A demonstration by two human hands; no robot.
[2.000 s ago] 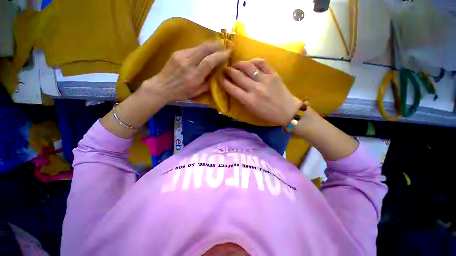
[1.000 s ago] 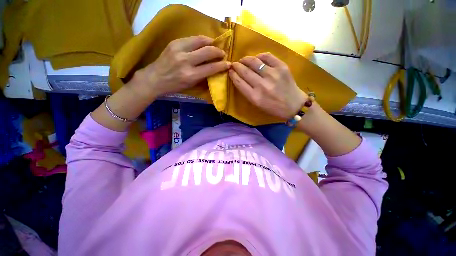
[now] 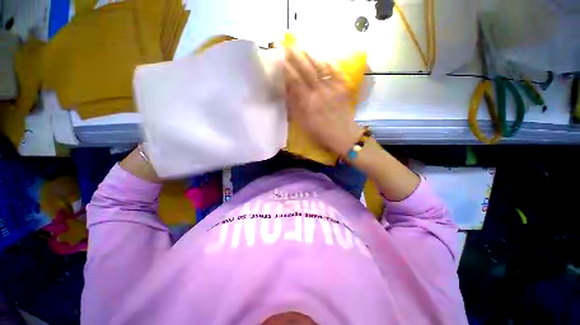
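Observation:
A pale white piece (image 3: 213,111) with rounded corners, slightly blurred, lies over the area of my left hand and hides it; only my left wrist with a bracelet shows at its lower left edge. My right hand (image 3: 321,105) is flat and blurred on a mustard fabric panel (image 3: 311,145), just below the brightly lit needle area. The panel shows below and right of my right hand, and a bit of yellow shows above the white piece. Whether my left fingers grip anything is hidden.
Fanned mustard cut pieces (image 3: 108,60) lie at the upper left. Shears with yellow and green handles (image 3: 499,108) lie at the right, beside a small green-dark tool (image 3: 531,92). The table's front edge (image 3: 407,132) runs below my hands. White sheets (image 3: 455,197) are below right.
The white piece now faces up on the left, where yellow fabric and my left hand showed before. The yellow panel no longer spreads far right. My right hand has moved slightly left and lies flatter.

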